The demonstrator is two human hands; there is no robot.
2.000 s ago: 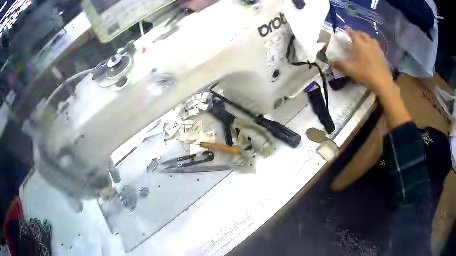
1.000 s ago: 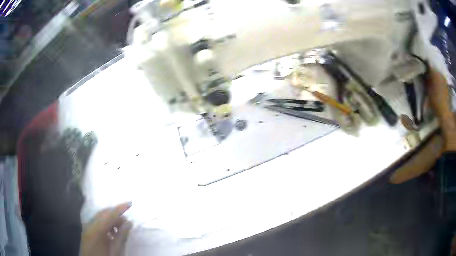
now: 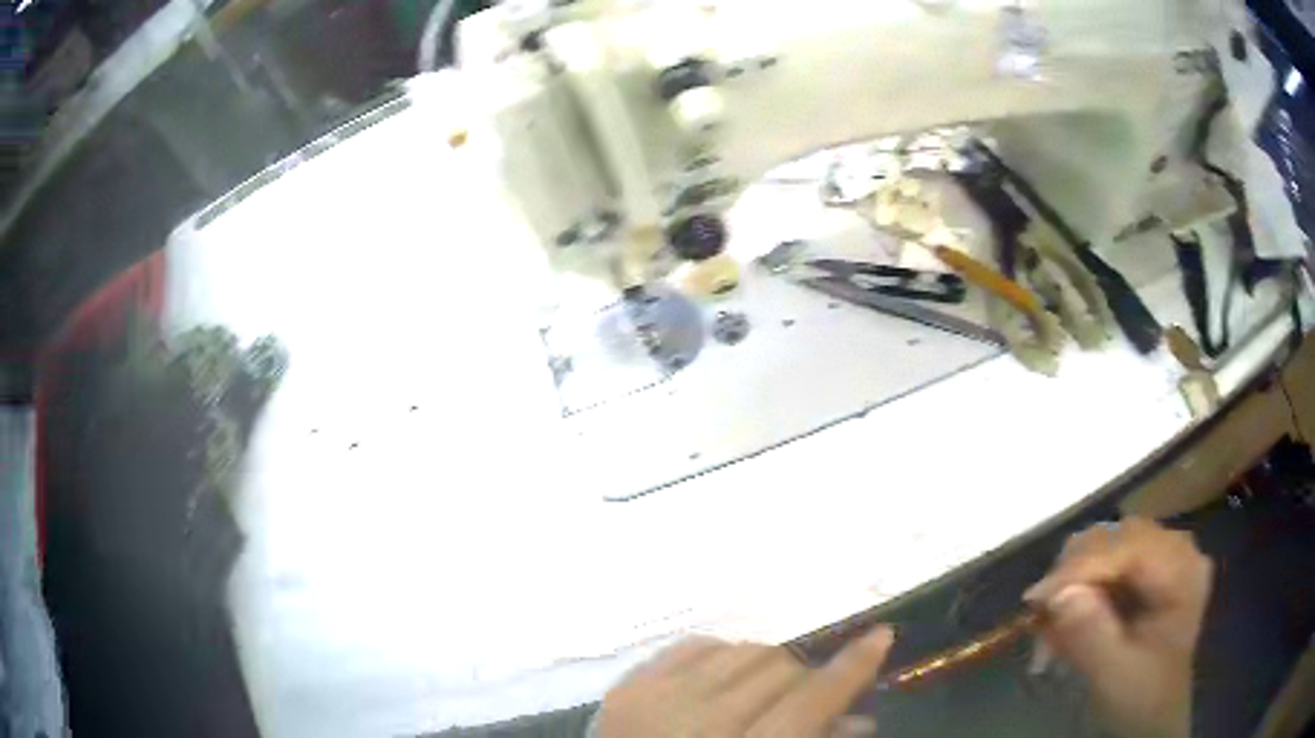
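My left hand [image 3: 743, 692] is at the table's front edge, cut off by the bottom of the frame. Its fingers point right; whether it grips anything cannot be told. My right hand [image 3: 1125, 606] is bare, in front of the table edge at lower right. Its thumb and fingers pinch one end of a thin, shiny orange-brown strip [image 3: 959, 656], which runs left toward my left fingertips. What the strip is cannot be told. The off-white sewing machine [image 3: 865, 87] stands beyond, its needle area above the round metal discs [image 3: 649, 332] on the plate.
Under the machine arm lie black snips [image 3: 887, 277], grey tweezers [image 3: 923, 317], an orange-yellow stick [image 3: 988, 278], small white labels [image 3: 909, 209] and a black-handled screwdriver [image 3: 1118, 296]. A red-rimmed bin [image 3: 108, 314] with black garments [image 3: 130, 505] is at left. A cardboard box [image 3: 1226, 454] is at right.
My right hand has come down from the machine's right end to the table's front edge and now holds the strip. My left hand has moved right, toward it. The view has shifted left.
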